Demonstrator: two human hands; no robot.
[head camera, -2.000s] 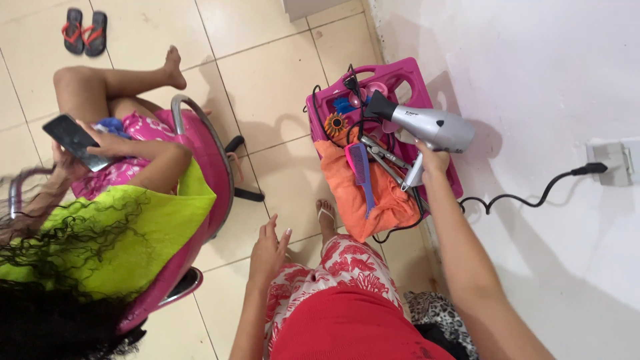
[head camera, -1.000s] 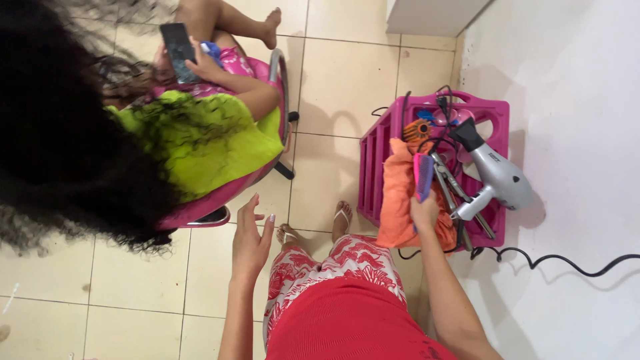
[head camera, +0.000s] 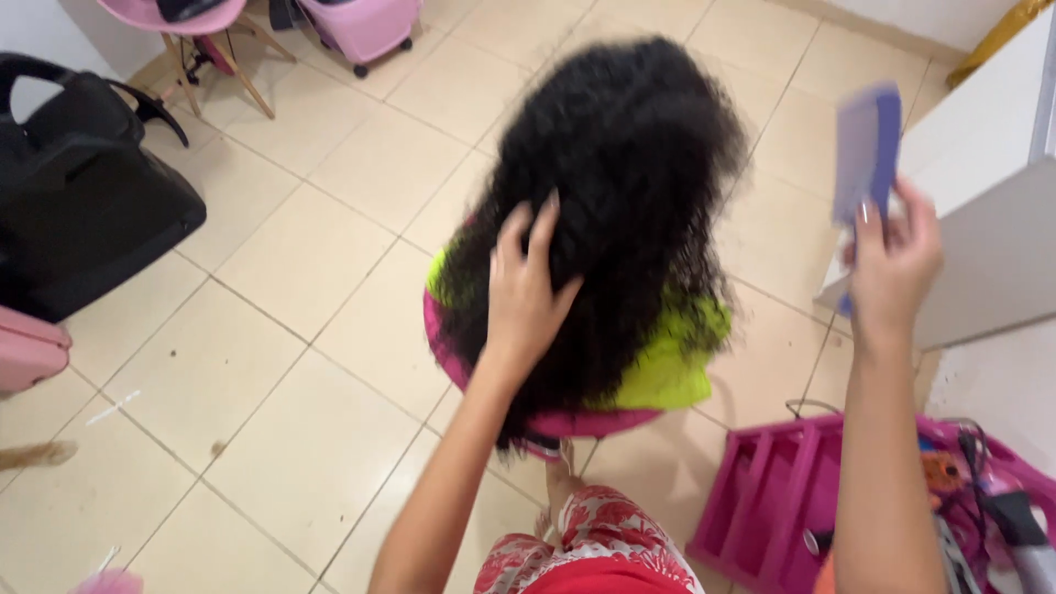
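Observation:
A seated person's long, curly black hair (head camera: 627, 165) fills the middle of the head view. My left hand (head camera: 528, 285) rests on the left side of that hair, fingers spread, holding no tool. To the right, my right hand (head camera: 895, 256) is closed around the handle of a blue-purple comb or brush (head camera: 866, 157), blurred and raised apart from the hair. Bright yellow-green cloth (head camera: 672, 363) lies over the person's shoulders, above the pink chair back (head camera: 602, 422). The person's face is hidden.
A magenta plastic cart (head camera: 767, 495) at lower right holds a hair dryer (head camera: 1023, 528) and other tools. A white cabinet (head camera: 982, 239) stands at right. At left are a black salon-type seat (head camera: 82, 206) and a pink chair (head camera: 177, 16); a pink wheeled bin (head camera: 367, 29) is at the top.
The blue-purple comb or brush, earlier on the cart with my right hand at it, is now lifted up. My left hand has moved onto the hair. The view has swung left.

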